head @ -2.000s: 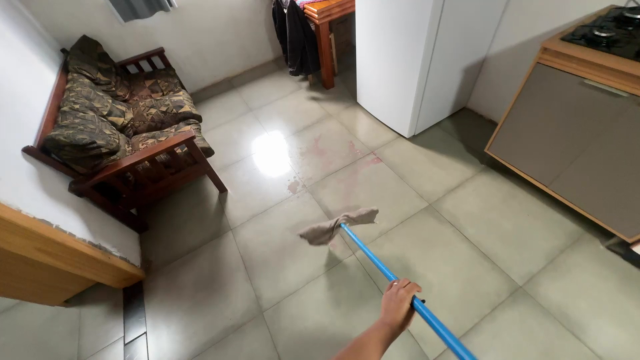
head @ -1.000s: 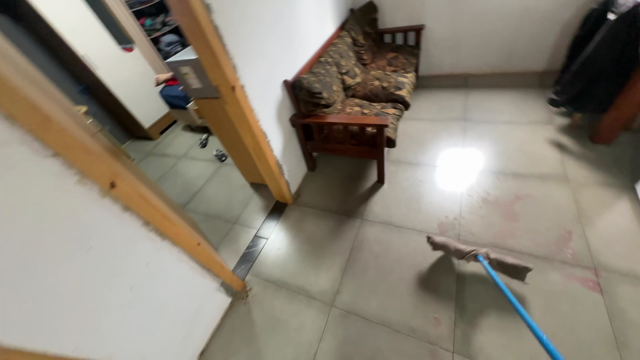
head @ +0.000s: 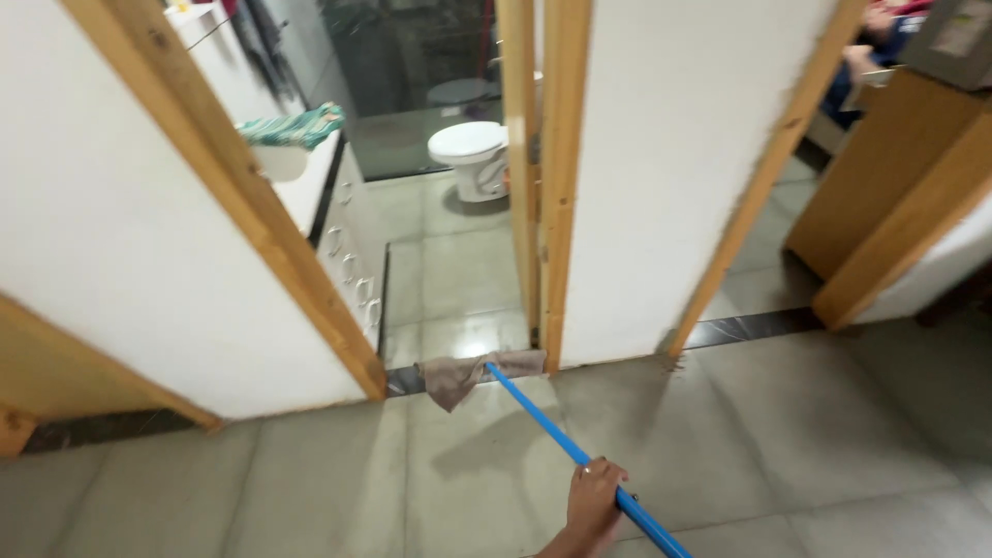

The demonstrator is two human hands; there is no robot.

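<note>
My left hand is closed around the blue pole of a floor mop or squeegee, at the lower middle of the head view. A ring shows on one of its fingers. The pole runs up and left to a grey-brown cloth draped over the head, which hides the head itself. This cloth lies across the dark stone threshold of a bathroom doorway, one corner hanging onto the grey floor tiles. The pole's lower end leaves the frame at the bottom right. My right hand is out of view.
Wooden door frames flank the doorway. Beyond it are a white toilet, a drawer cabinet with a sink and a green patterned towel, and a glass panel. At right, another doorway has a dark threshold; part of a person may show beyond.
The view has swung far left, from the room with the sofa to the bathroom doorway. The cloth-covered head, earlier on open tiles near reddish marks, now lies at the threshold.
</note>
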